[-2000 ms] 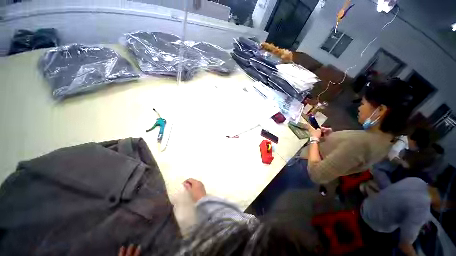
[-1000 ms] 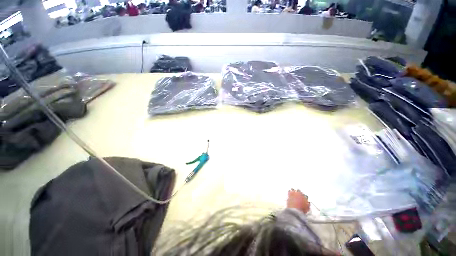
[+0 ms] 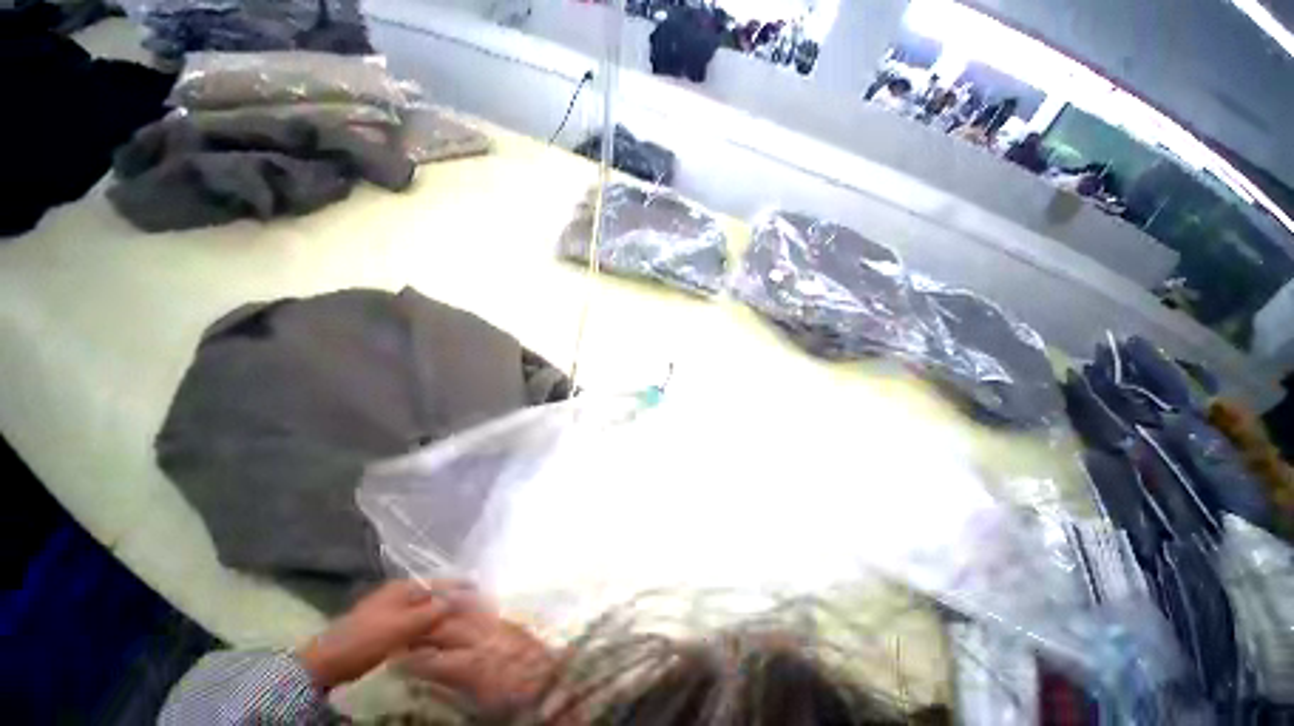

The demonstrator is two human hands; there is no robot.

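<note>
A clear polybag is spread over the table, its left end over the right part of a folded dark grey jacket. My left hand, in a checked cuff, pinches the bag's near edge. My right hand is beside it and also appears to grip the bag edge; its fingers are partly hidden and blurred. Hair hides the area to its right. The teal air blow gun lies beyond the bag, its hose rising past the jacket.
Bagged garments lie along the far edge by the partition. Grey garments and bagged pieces are piled at far left. A dark garment stack and more clear bags are at right.
The view has swung left. My right hand has come across to the left with a polybag, which now stretches beside and over the jacket. My left hand has come into view.
</note>
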